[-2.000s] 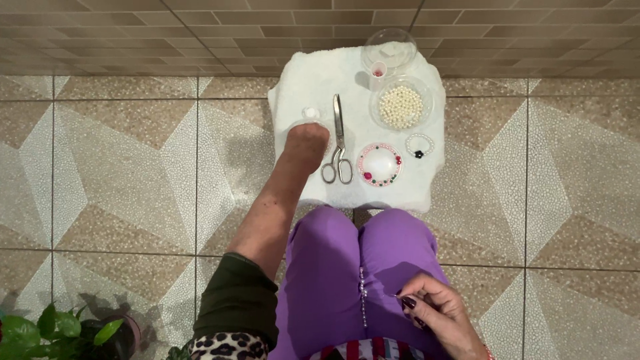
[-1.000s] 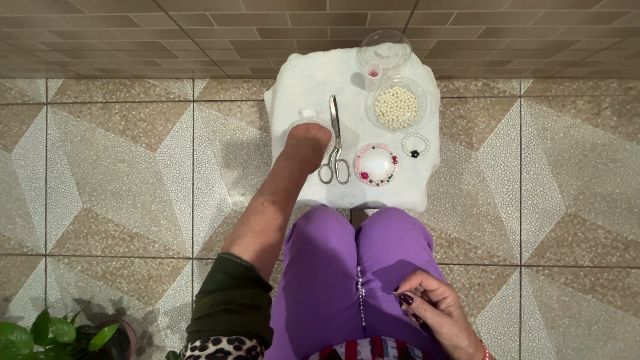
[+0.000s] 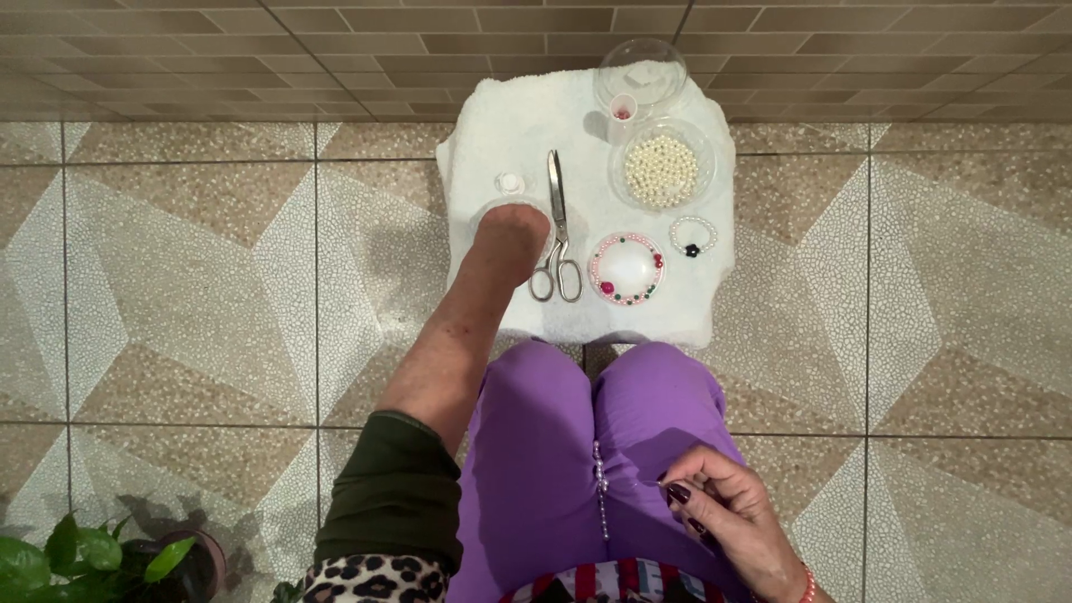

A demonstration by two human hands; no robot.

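My left hand [image 3: 515, 239] reaches into a clear round container [image 3: 512, 203] on the white towel; its fingers are hidden, so its grasp cannot be told. My right hand [image 3: 712, 502], above my right thigh, pinches a thin clear thread between thumb and forefinger. A strand of pearly beads [image 3: 601, 490] lies between my thighs. Metal scissors [image 3: 559, 226] lie just right of my left hand. Further right are a pink beaded bracelet [image 3: 593, 270] around a clear round dish and a white beaded bracelet with a black flower bead [image 3: 693, 250].
The white towel [image 3: 528, 109] covers a small stand near the tiled wall. It holds a bowl of cream pearl beads [image 3: 660, 172], a small cup with red beads [image 3: 622, 109], a clear lid or dish [image 3: 641, 75] and a small white object [image 3: 509, 182]. A potted plant [image 3: 100, 553] stands lower left.
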